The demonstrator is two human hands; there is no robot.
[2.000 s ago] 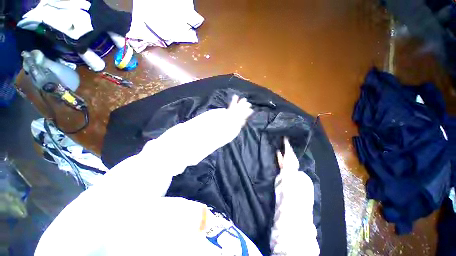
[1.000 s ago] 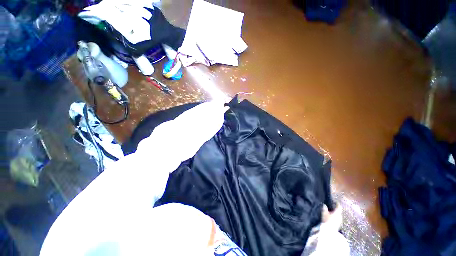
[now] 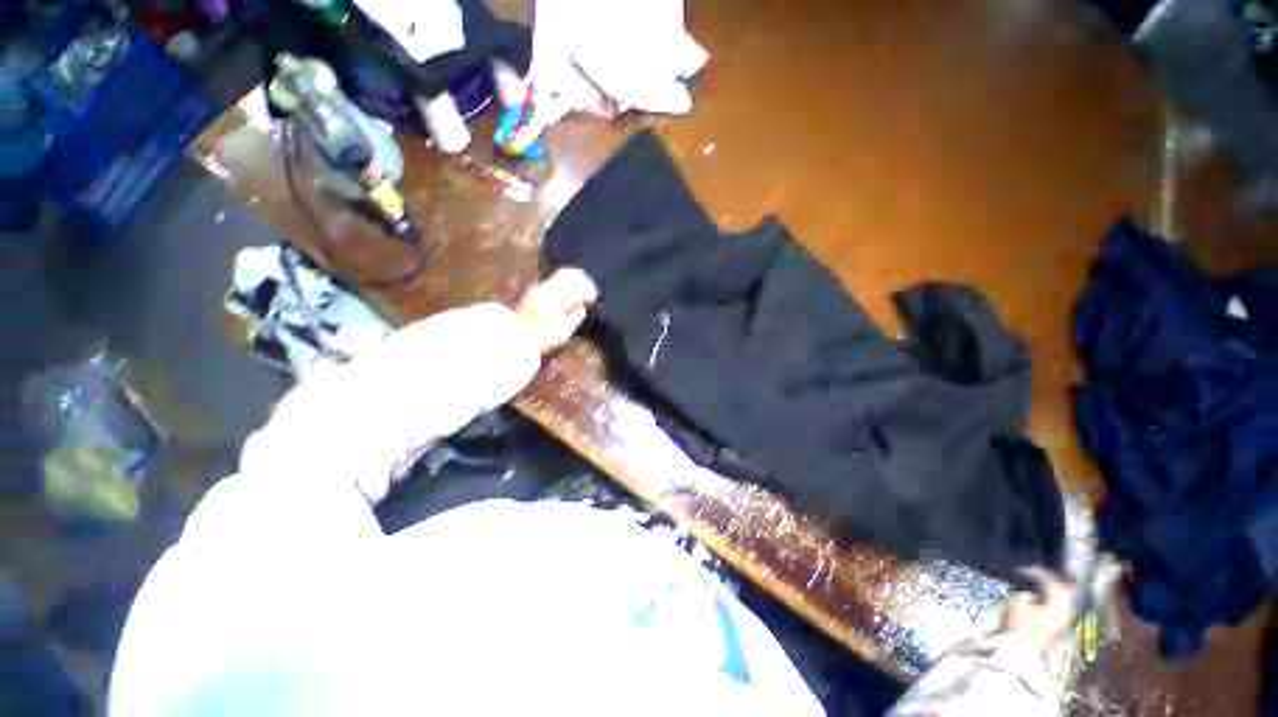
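Observation:
The black jacket (image 3: 813,364) lies spread across the table with its matt side up, and a small pale mark shows on it. My left hand (image 3: 558,305) is closed on its near left edge. My right hand (image 3: 1040,614) is blurred at the jacket's near right corner; its fingers touch or nearly touch the cloth, and its grip is unclear. A thin yellow tool, perhaps thread snips (image 3: 1090,630), lies right beside my right hand.
A navy garment pile (image 3: 1177,434) lies at the right. At the left are a corded tool (image 3: 386,196), a blue-white roll (image 3: 519,129) and white sheets (image 3: 617,49). A black-and-white cloth (image 3: 301,308) hangs by the table's left edge. A blue bin (image 3: 126,126) stands beyond.
The jacket has gone from shiny lining up to matt shell up and lies farther from my body, baring the table's near edge. My right hand has moved right; the view has shifted.

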